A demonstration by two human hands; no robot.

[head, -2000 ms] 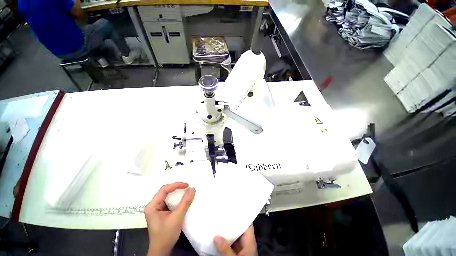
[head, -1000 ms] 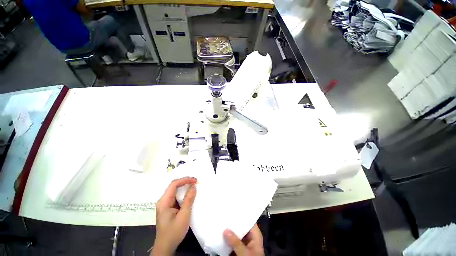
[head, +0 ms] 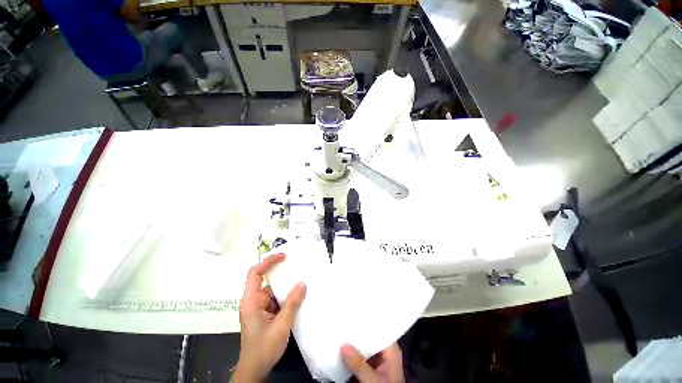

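A white fabric piece (head: 363, 303) lies fanned between my hands, its far edge at the sewing head (head: 330, 224) with its black blocks and thin metal parts. My left hand (head: 268, 314) holds the fabric's left edge, thumb on top and index finger stretched toward the sewing head. My right hand (head: 374, 364) grips the near right edge, thumb on top, fingers hidden underneath; it is partly cut off by the bottom edge. The white sewing machine body (head: 478, 224) extends to the right with dark lettering.
A round knob on a post (head: 330, 123) and a grey lever (head: 380, 178) stand behind the sewing head. A long pale strip (head: 120, 262) lies left. White stacks (head: 643, 90) stand on the dark table at right. A person in blue (head: 97, 37) sits at back left.
My left fingers have spread, the index finger reaching forward along the fabric. The fabric has opened wider to the right. The whole view has shifted slightly.
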